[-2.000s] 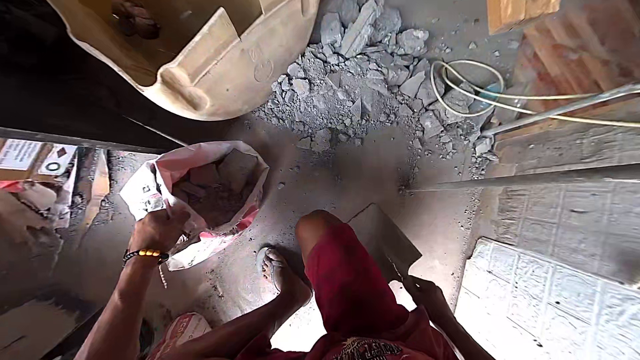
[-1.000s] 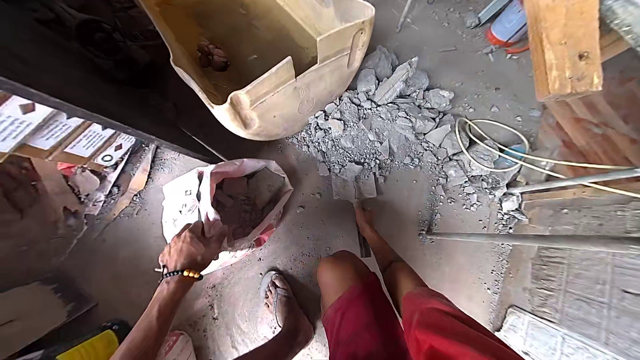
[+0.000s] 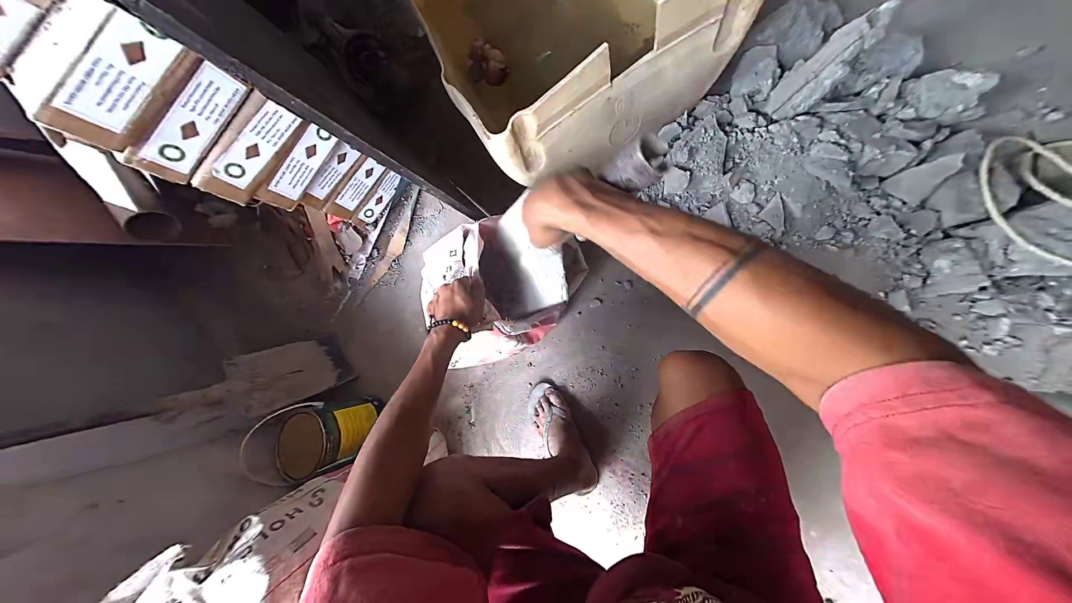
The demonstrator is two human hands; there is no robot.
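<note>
My left hand, with a beaded bracelet at the wrist, grips the rim of a white woven sack standing on the floor. Over the sack's mouth my right hand is closed on a flat metal sheet or pan, which is tilted down into the opening. It hides most of what the sack holds. A pile of broken grey concrete rubble lies on the floor to the right, beyond my right forearm.
A large cream plastic tub with a broken rim stands ahead. Stacked labelled boxes and a dark beam are at the upper left. A can with a yellow band lies at the lower left; a looped hose rests by the rubble.
My right hand has moved left from the rubble's near edge to above the sack, bringing the metal sheet or pan. My left hand stays on the sack's rim. The view has shifted left.
</note>
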